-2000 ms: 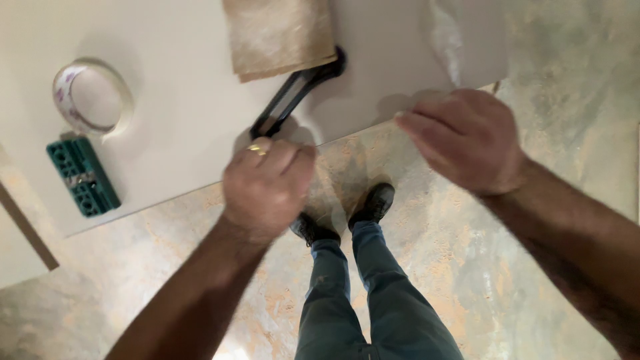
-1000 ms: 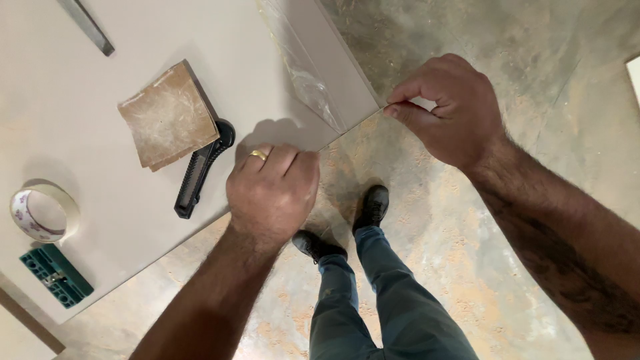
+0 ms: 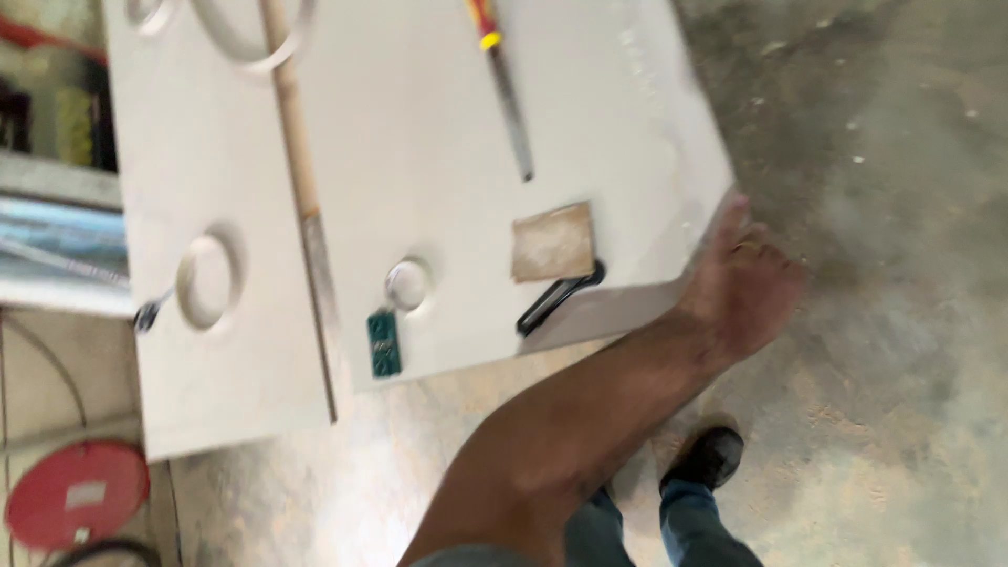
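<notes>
My left hand (image 3: 744,287), with a ring on one finger, is at the right corner of a white panel (image 3: 441,102). Its thumb is near the panel edge; blur hides whether the fingers grip anything. My right hand is out of view. On the panel, left of my left hand, a folded brown sandpaper sheet (image 3: 553,242) partly covers one end of a black utility knife (image 3: 555,303). Above them lies a flat metal tool with a red and yellow handle (image 3: 508,102). Farther left are a tape roll (image 3: 408,284) and a green edge-trimming tool (image 3: 383,344).
A second white panel (image 3: 205,394) lies to the left, bearing a ring-shaped roll (image 3: 205,282). A brown strip (image 3: 295,142) runs between the panels. A red round object (image 3: 77,494) is at the lower left. My shoe (image 3: 713,455) stands on the concrete floor (image 3: 890,354).
The right hand, at the panel edge in both earlier frames, has left the view. My left hand has moved right along the panel edge to its corner. The view has shifted widely.
</notes>
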